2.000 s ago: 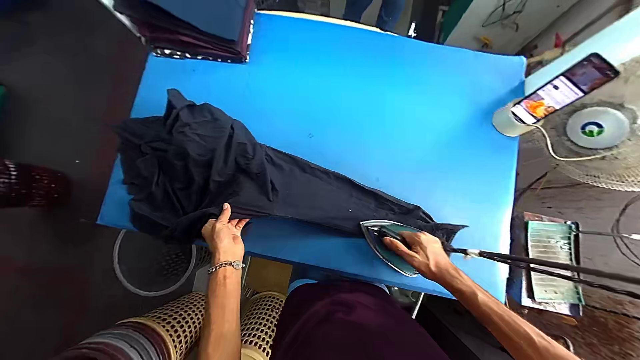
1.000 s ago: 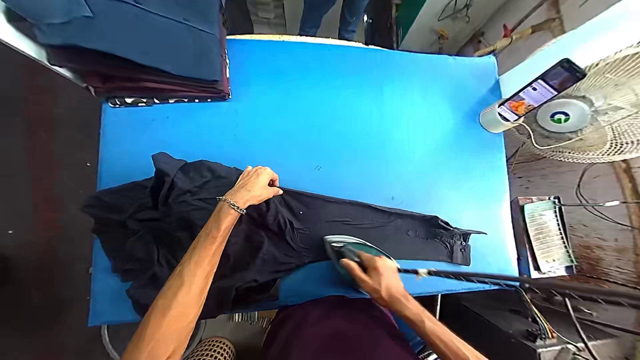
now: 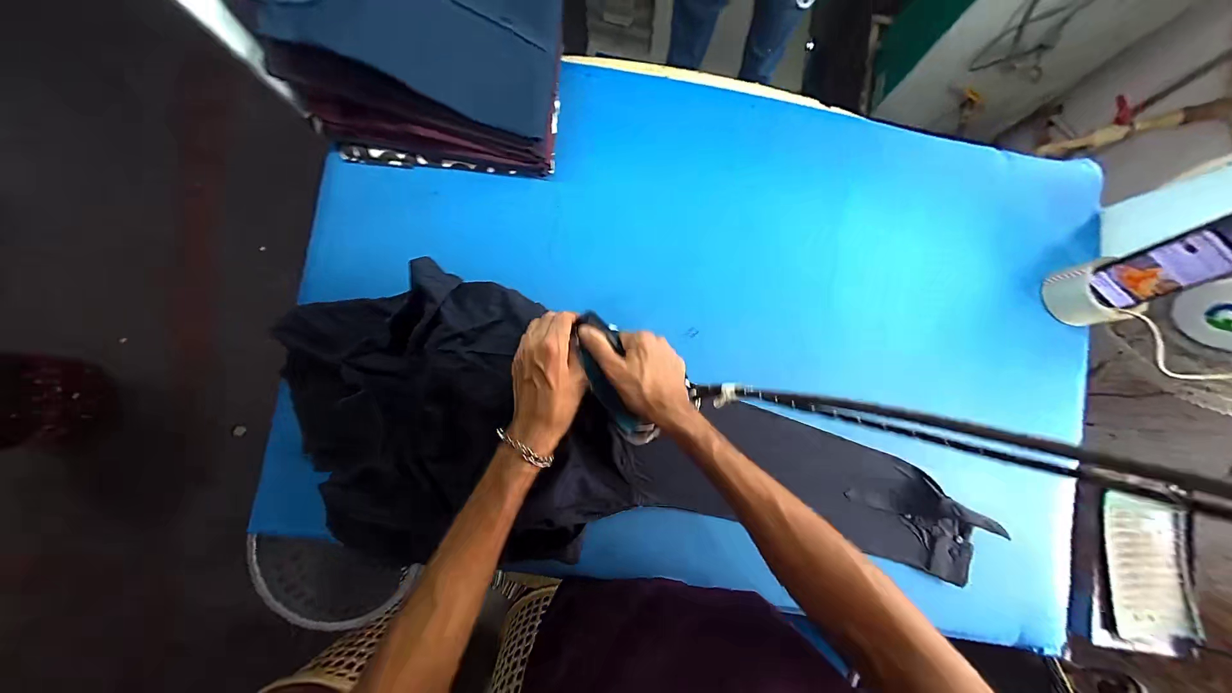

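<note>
A dark long-sleeved garment [image 3: 423, 414] lies on the blue-covered table [image 3: 751, 221], bunched at the left, with one sleeve [image 3: 818, 472] stretched flat to the right and its cuff at the far end. My right hand [image 3: 640, 375] grips the clothes iron [image 3: 606, 385] near the top of that sleeve, its cord running off to the right. Right beside the iron, my left hand [image 3: 547, 371] rests on the garment with fingers bent; whether it pinches cloth is hidden. A chain bracelet is on the left wrist.
Folded clothes [image 3: 433, 67] are stacked at the back left corner. A phone [image 3: 1165, 265] leans by a white cylinder [image 3: 1073, 294] at the right edge. Below the table's front edge are woven baskets [image 3: 525, 635]. A person's legs in jeans [image 3: 731, 34] show beyond the far edge.
The iron in my right hand has moved left along the sleeve, from near the cuff to the upper sleeve. My left hand has come up from the garment's lower edge and now lies beside the iron.
</note>
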